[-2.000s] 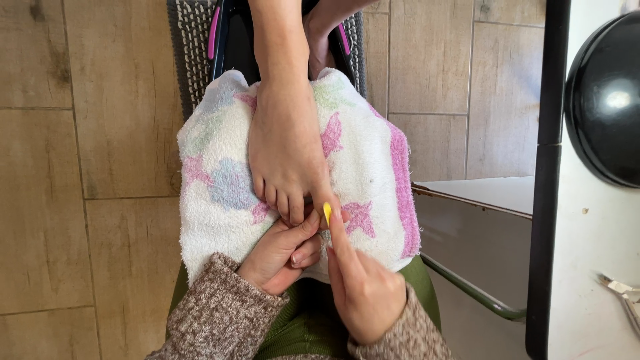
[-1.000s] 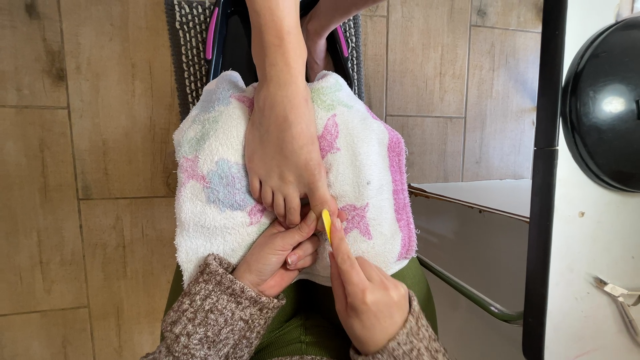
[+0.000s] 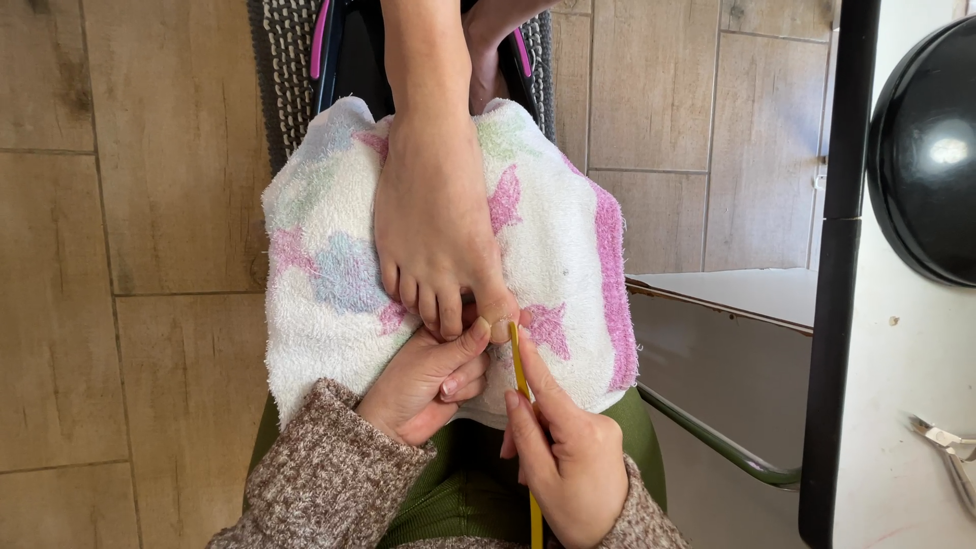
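Another person's bare foot (image 3: 435,206) rests, toes toward me, on a white towel (image 3: 564,259) with pink and blue patterns, spread over my lap. My left hand (image 3: 431,374) grips the big toe (image 3: 497,305), its thumb beside the nail and its other fingers partly hidden beneath. Between the thumb and fingers of my right hand (image 3: 560,442) is a thin yellow nail file (image 3: 519,362). The file's tip touches the right side of the big toenail, and its lower end passes below my right hand.
At right stands a white table (image 3: 884,427) with a black edge, bearing metal nippers (image 3: 945,442) and a round black object (image 3: 934,152). A green metal tube (image 3: 724,442) runs below. The person's other foot (image 3: 485,69) is behind, near a woven mat (image 3: 286,91).
My right hand has turned the yellow file, so that more of its length shows, down past the hand. My left hand has kept its hold at the toe.
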